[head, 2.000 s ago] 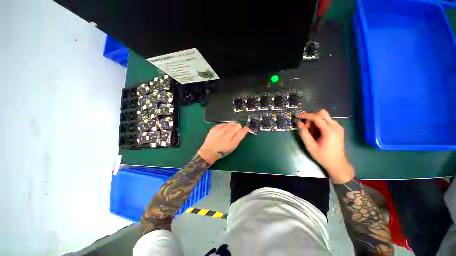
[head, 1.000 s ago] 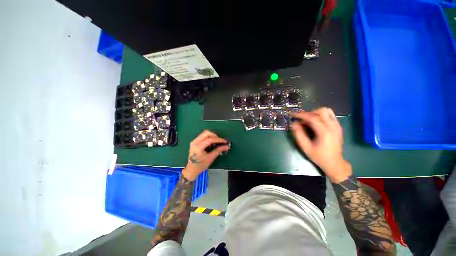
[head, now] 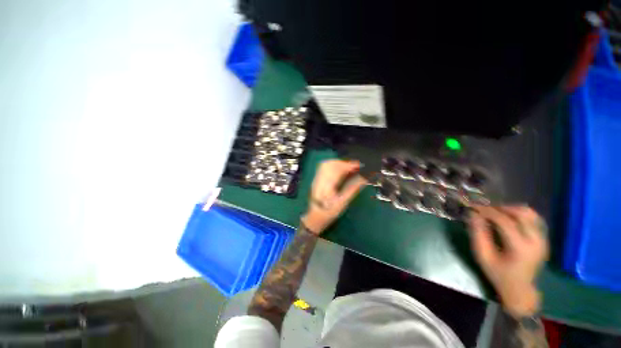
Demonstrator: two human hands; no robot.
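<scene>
The picture is blurred. Several small square camera modules lie in two rows, the back row (head: 429, 171) on the dark mat and the front row (head: 425, 202) nearer me at its edge. My left hand (head: 332, 192) is just left of the front row, thumb and fingers curled close together; whether something is between them is too blurred to tell. My right hand (head: 509, 246) is at the front row's right end, fingertips at the last module and partly hiding it; its grip cannot be told. A black tray (head: 236, 158) on the left holds heaped modules.
A large black box (head: 436, 61) with a white label (head: 351, 105) overhangs the mat, with a green light (head: 453, 144) below its edge. A blue bin (head: 599, 183) stands at the right. Stacked blue bins (head: 228, 245) sit below the left bench edge. Small dark parts lie beside the tray.
The view has turned, shifting the scene right and tilting it. My left hand has moved from the bench's front up to the front row's left end. My right hand stays at the right end.
</scene>
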